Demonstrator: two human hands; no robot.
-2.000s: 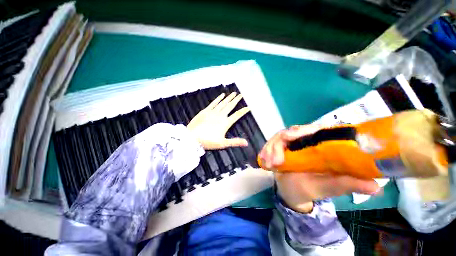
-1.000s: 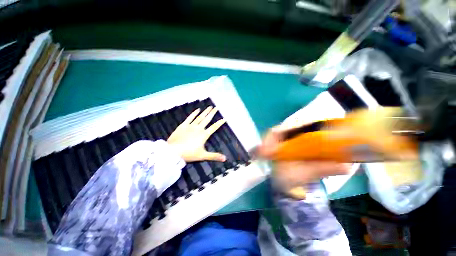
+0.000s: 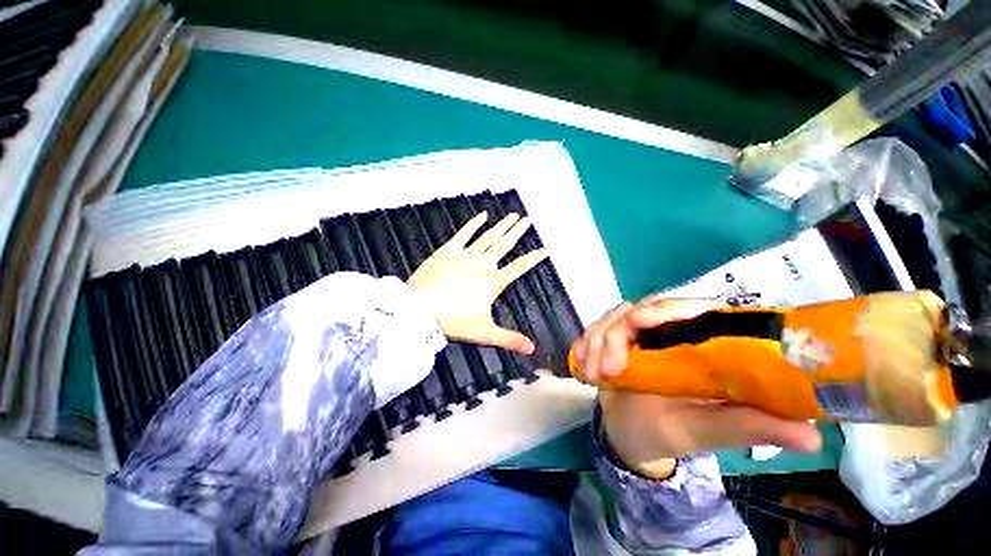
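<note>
Long black plastic strips (image 3: 217, 310) lie side by side in a row on white foam sheets (image 3: 456, 440), with small tabs along their near ends. My left hand (image 3: 473, 285) lies flat with spread fingers on the strips at the right part of the row. My right hand (image 3: 652, 380) is closed around an orange electric screwdriver (image 3: 717, 367) held sideways. Its dark nose is at the right end of the row's near edge; the bit tip and any screw are too small to tell. My left sleeve covers part of the strips.
Stacked white and brown sheets (image 3: 76, 206) with black strips stand at the left. A white feeder box (image 3: 761, 277) is behind the screwdriver. A clear plastic bag (image 3: 918, 478) is at the right. A taped grey post (image 3: 858, 109) stands behind. A dark green belt (image 3: 489, 54) runs along the back.
The view has shifted and returned near its earlier framing. My left hand stays spread on the strips. The screwdriver, blurred before, now shows sharply, with its nose still near the right end of the row.
</note>
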